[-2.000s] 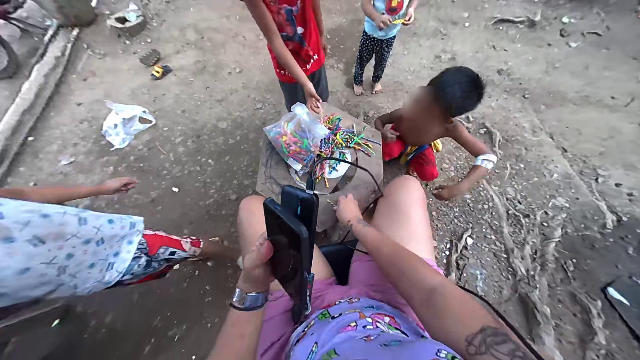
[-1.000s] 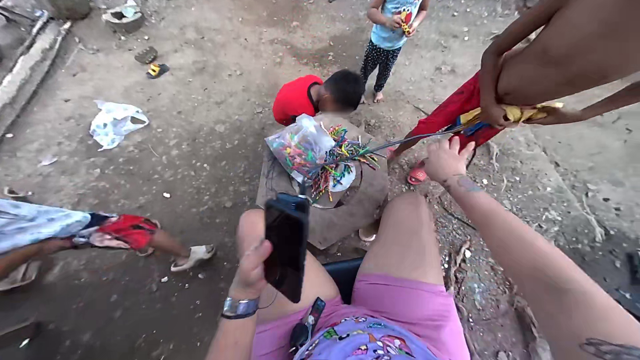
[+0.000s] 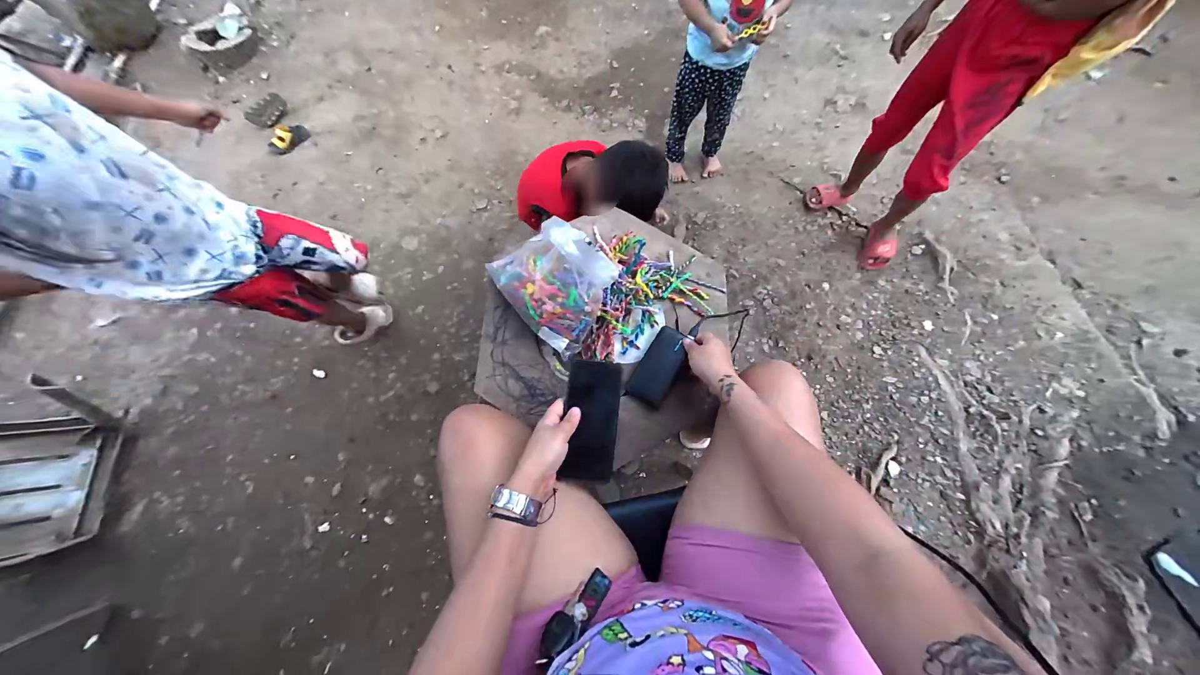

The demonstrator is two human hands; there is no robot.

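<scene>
My left hand (image 3: 546, 448) holds a black smartphone (image 3: 592, 422), its dark face up, over the near edge of a small wooden table (image 3: 506, 370). At the table's right side, my right hand (image 3: 708, 361) has its fingers at the end of a black power bank (image 3: 656, 367) with a cable; whether they grip the bank or the cable's plug, I cannot tell. Behind both lie a clear plastic bag (image 3: 553, 281) of colourful twisted pieces and a loose pile of such pieces (image 3: 647, 281), partly over a white round thing (image 3: 640, 333).
A person in red (image 3: 553, 178) bends at the table's far edge. Another in red trousers (image 3: 966, 94) stands at right, a small one (image 3: 717, 94) behind, and one in a pale patterned garment (image 3: 122, 206) at left. Keys (image 3: 574, 619) lie on my lap. Roots (image 3: 1022, 506) cross the ground.
My right hand has come down from the air at right to the power bank on the table. The person in red trousers has moved back, and the one at left has come further into view.
</scene>
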